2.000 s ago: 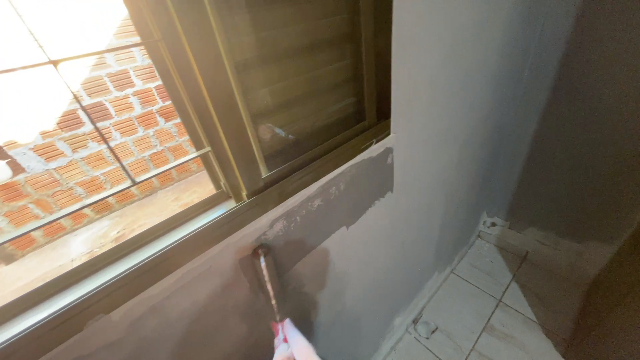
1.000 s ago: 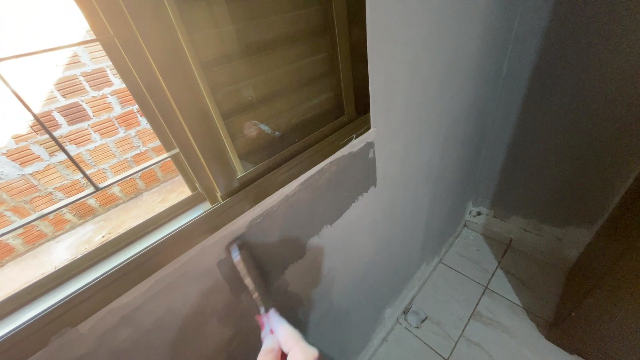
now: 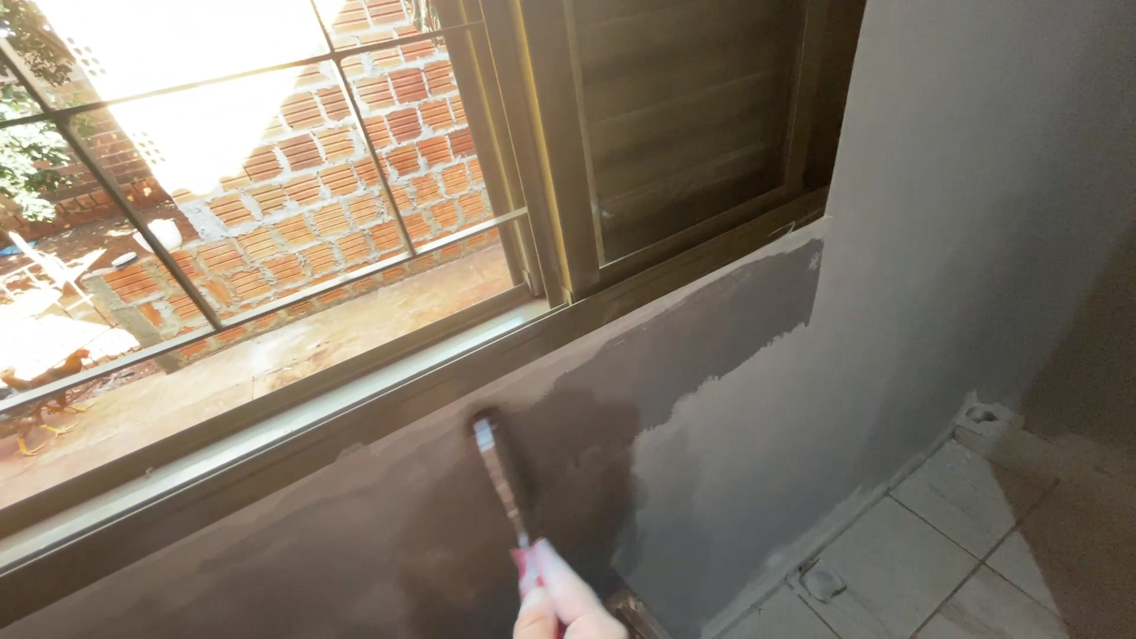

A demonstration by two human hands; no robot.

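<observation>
My right hand (image 3: 568, 595), at the bottom centre, grips the red handle of a painting tool (image 3: 504, 488). Blur hides whether its dark head is a brush or a small roller. That head meets the wall just under the window frame (image 3: 461, 377). Dark, wet-looking paint (image 3: 710, 328) forms a ragged-edged band below the frame's right part, and darker patches spread around the tool. Paler grey wall (image 3: 754, 444) lies beneath and to the right of the band. My left hand is out of view.
A metal grille (image 3: 373, 160) crosses the window opening, with a brick wall (image 3: 302, 204) and a chicken (image 3: 44, 382) outside. White floor tiles (image 3: 905, 532) meet the wall at lower right. A floor fitting (image 3: 821, 581) and a round hole (image 3: 983, 414) lie along that edge.
The view has swung left, showing more of the window and outside. The dark paint beside the tool now reaches farther up toward the frame than two seconds ago. My right hand still grips the tool.
</observation>
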